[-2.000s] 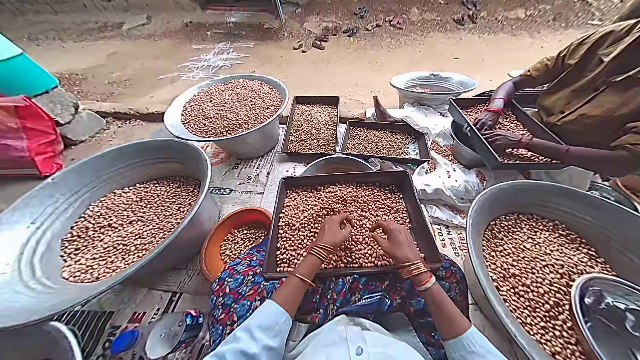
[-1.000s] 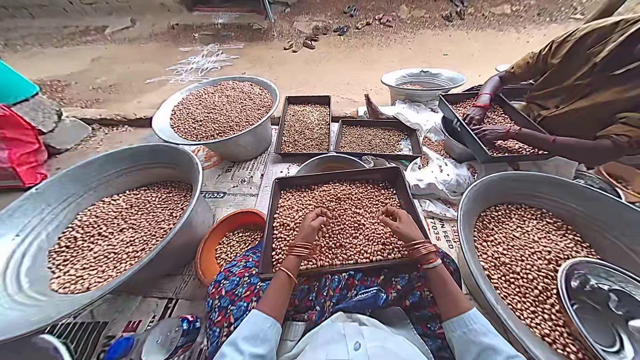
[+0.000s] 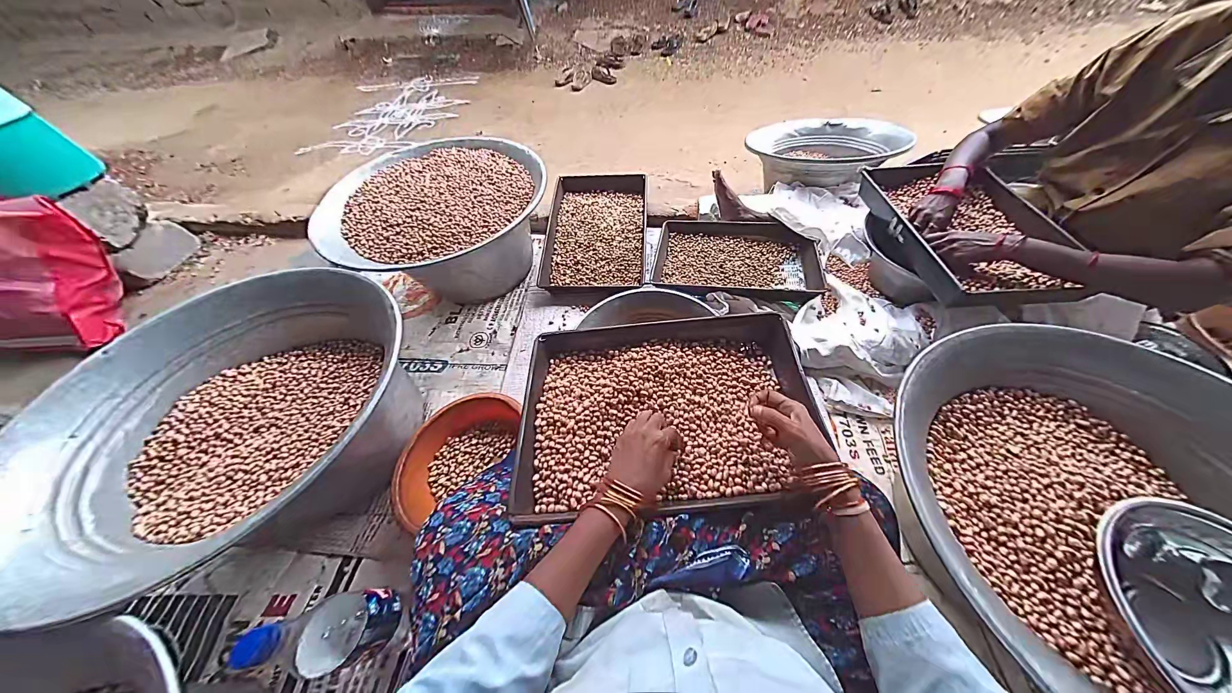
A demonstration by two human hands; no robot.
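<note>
A dark rectangular tray (image 3: 525,472) rests on my lap, spread with brown-and-cream nuts or beans (image 3: 664,375). My left hand (image 3: 647,450) touches the nuts near the tray's middle, its fingers curled down; whether a nut is between them is hidden. Over the right side of the same tray is my right hand (image 3: 789,423), thumb and fingertips close together, and what they hold is too small to tell. Bangles circle both wrists. An orange bowl (image 3: 414,481) with more of the nuts stands beside the tray's left edge.
Large metal basins of nuts stand at the left (image 3: 385,318), back left (image 3: 332,226) and right (image 3: 910,404). Two smaller trays (image 3: 640,231) lie beyond mine. A co-worker's hands (image 3: 953,226) work in another tray at the right. A plastic bottle (image 3: 332,635) lies at the lower left.
My left hand has moved from the tray's left part toward its middle since one second ago. My hands are farther apart than two seconds ago.
</note>
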